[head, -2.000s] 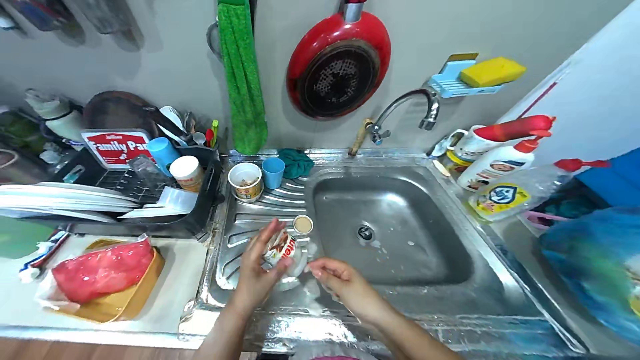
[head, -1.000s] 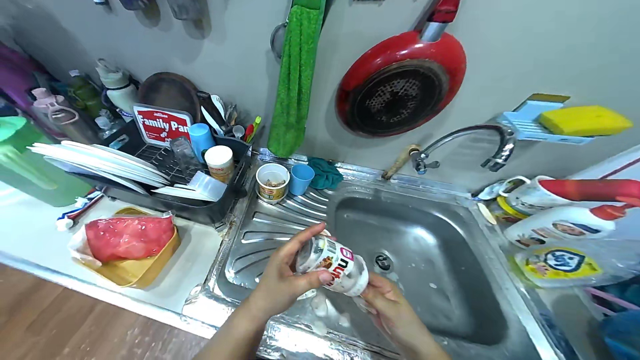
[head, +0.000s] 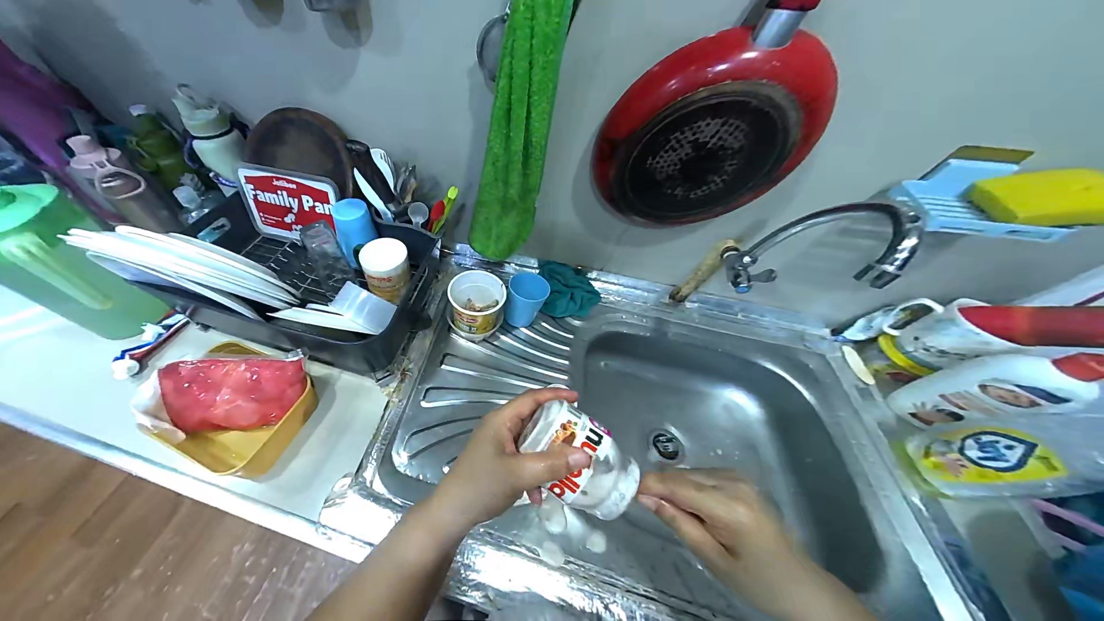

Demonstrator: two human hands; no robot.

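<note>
My left hand (head: pixel 509 457) grips a Nutella jar (head: pixel 582 457) around its side, tilted with its mouth toward the lower right. White suds coat the mouth end. My right hand (head: pixel 716 517) is at the jar's mouth, thumb and fingers pressed together; whether something is held between them is hidden. Both hands are over the near left edge of the stainless steel sink basin (head: pixel 724 405), and blobs of foam lie on the metal beneath the jar.
Behind, a paper cup (head: pixel 476 304) and a blue plastic cup (head: pixel 525 298) stand on the ridged drainboard. A faucet (head: pixel 819 228) arches over the basin. To the left are a dish rack (head: pixel 366 349) and a yellow tray (head: pixel 259 444) with packed red meat; detergent bottles (head: pixel 992 392) are at right.
The jar, upright-looking and low over the drainboard two seconds ago, is now tilted on its side in my left hand. My right hand has come to its mouth. The view has shifted left.
</note>
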